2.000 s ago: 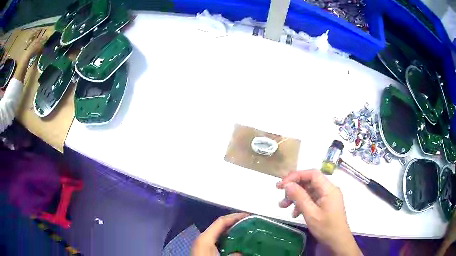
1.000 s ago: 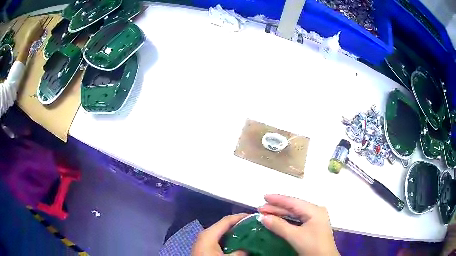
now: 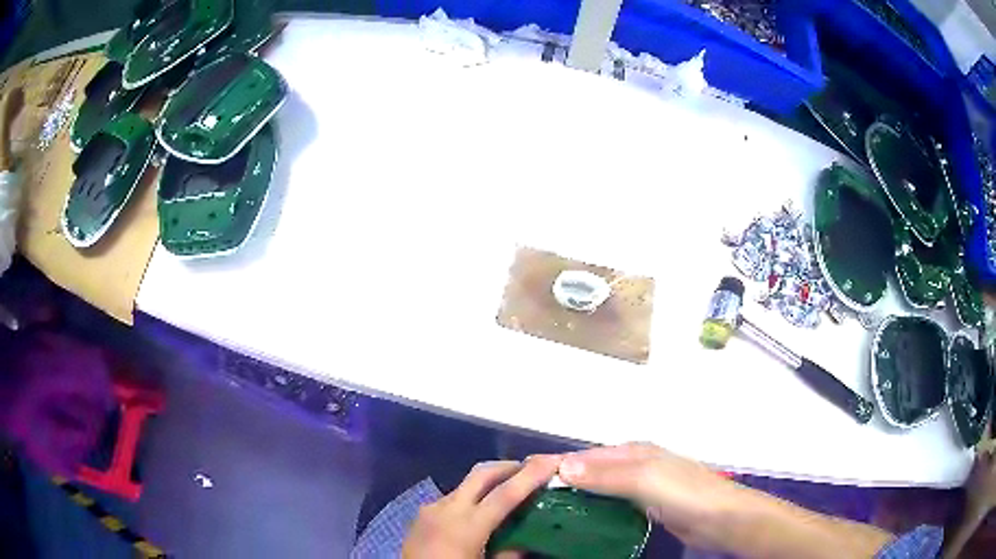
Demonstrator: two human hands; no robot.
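A glossy green shell (image 3: 573,526) with a pale rim is held below the bench's front edge, cut off by the bottom of the picture. My left hand (image 3: 470,513) grips its left side, fingers over the top rim. My right hand (image 3: 644,480) lies along the top rim, fingertips pressed beside the left fingers on a small pale spot; whether a badge is under them is hidden. A white glue cup (image 3: 581,290) sits on the brown board (image 3: 530,297), with a thin stick resting at its right side.
A hammer (image 3: 781,347) lies beside a pile of silver badges (image 3: 778,262). Green shells lie at right (image 3: 854,235) and left (image 3: 218,197), some left ones on a tan sheet (image 3: 115,257). Blue bins (image 3: 721,55), a pale post (image 3: 593,33) and white scraps stand behind. Another person's arm shows at far left.
My right hand came from above the bench onto the shell's top rim, now with its forearm stretched out to the right. My left fingers moved along the rim to meet it.
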